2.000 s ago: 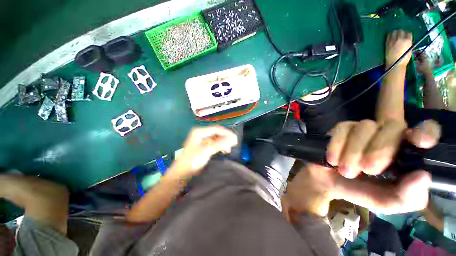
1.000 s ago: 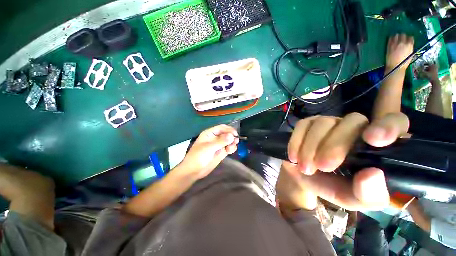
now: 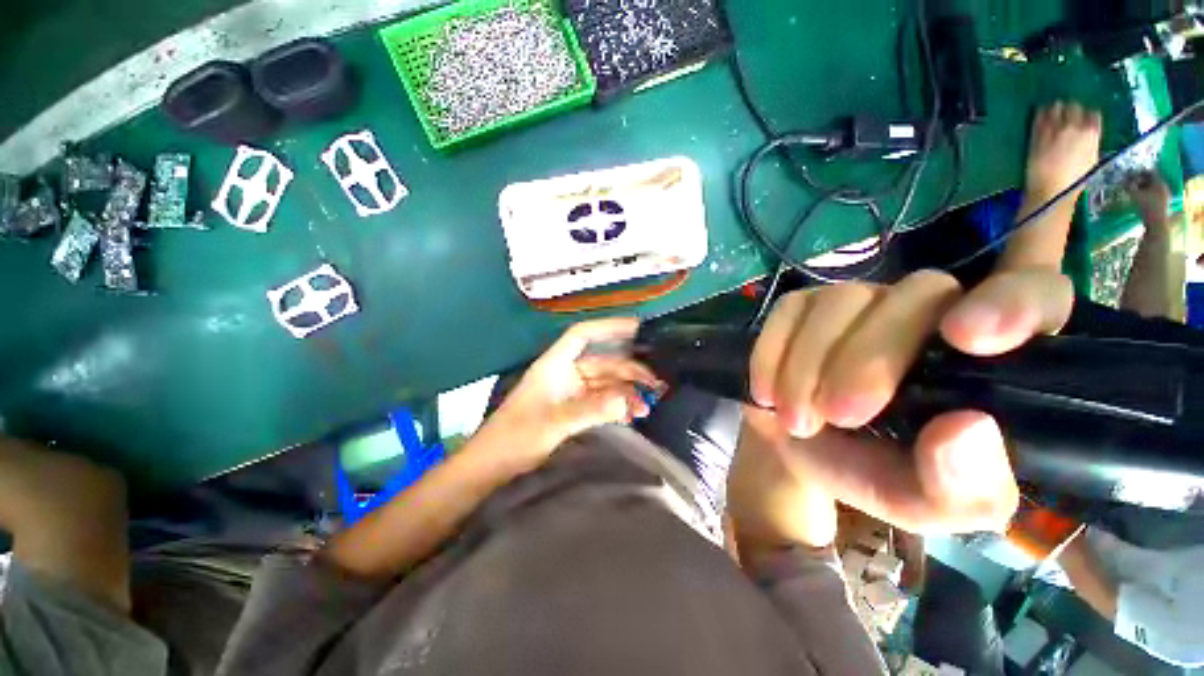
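My right hand is wrapped around the electric screwdriver, a thick black cylinder lying across the view, large and close to the camera. Its tip points left, to my left hand, whose thumb and fingers are bent around the tip end. I cannot tell whether a screw is between those fingertips. The cream plastic housing lies at the bench's front edge, with a white bracket over black in its middle. An orange-brown curved edge shows under it.
Three loose white brackets lie left of the housing. Small wrapped parts are farther left. Two black cup-like pieces, a green screw basket and a black screw tray stand behind. Cable coils and other people's arms are right.
My right hand and the screwdriver have come left since the first frame. My left fingers have moved from pinching near the tip to bending around it. The bench view has shifted slightly.
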